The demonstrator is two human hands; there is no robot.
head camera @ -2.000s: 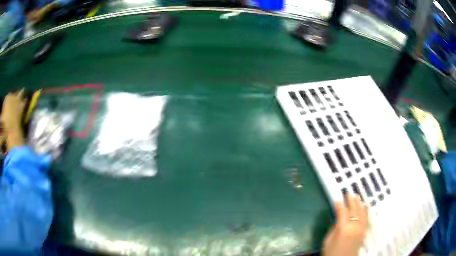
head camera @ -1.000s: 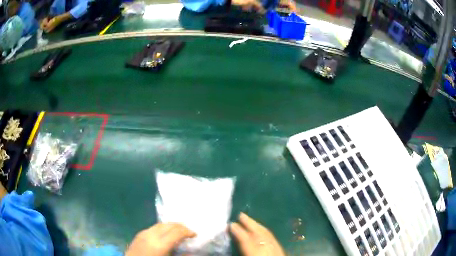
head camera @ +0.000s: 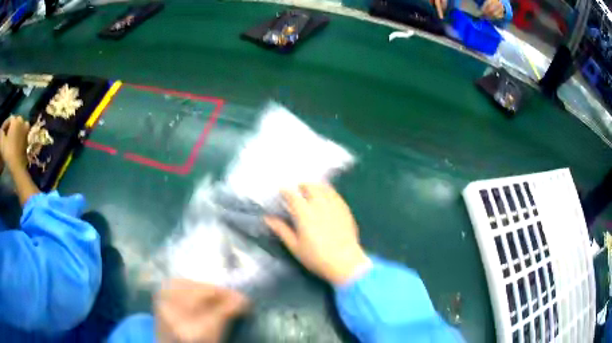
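Note:
A white packet (head camera: pixel 278 151) lies on the green bench in front of me. My right hand (head camera: pixel 322 231) is on its lower edge, with thumb and fingers gripping the crinkled plastic there. A clear plastic bag with pale contents (head camera: pixel 208 248) lies below and left of it, partly overlapping it and blurred. My left hand (head camera: pixel 198 311) is closed at this bag's lower edge, blurred and cut off near the picture's bottom. A white foam tray (head camera: pixel 570 234) with dark parts in its slots lies at the right, cut off by the frame.
A neighbour's hand (head camera: pixel 13 144) is at a black tray (head camera: pixel 67 134) with cream pieces at the left. A red tape outline (head camera: pixel 201 137) marks the bench. Black device housings (head camera: pixel 285 30) lie along the far side. Another person's hands are by a blue bin (head camera: pixel 476 33).
The clear bag has left the red outline's edge and lies beside the packet, which is now tilted and farther from me. My right hand reaches across it. The view has shifted left.

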